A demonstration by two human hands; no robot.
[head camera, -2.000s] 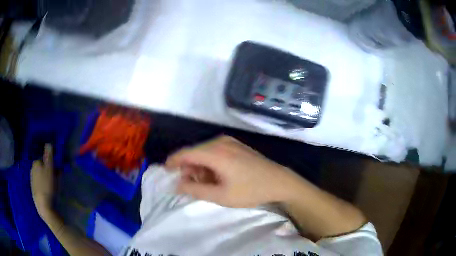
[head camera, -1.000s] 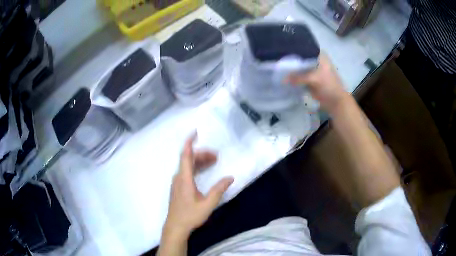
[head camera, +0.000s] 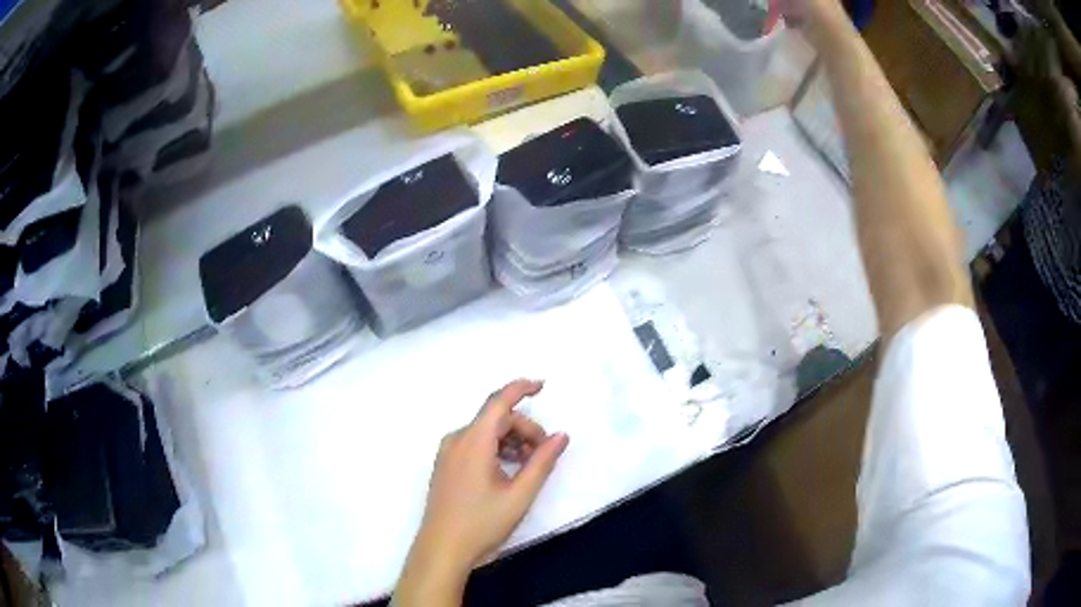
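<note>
Several black power banks in whitish bags stand upright in a row across the bench; the rightmost power bank is at the row's right end, beside another power bank. My left hand is over the white cover, fingers apart and slightly curled, holding nothing. My right hand is stretched far to the upper right, cut by the top edge, beside a blurred whitish bag. Whether it grips the bag cannot be told.
A yellow tray with small dark items lies behind the row. More black units in loose whitish bags are piled at the left. Small dark patches mark the bench at the right. A striped sleeve of another person shows at the right edge.
The bagged power bank that my right hand held now stands at the right end of the row. My right hand has let it go and moved to the far upper right. My left hand remains empty.
</note>
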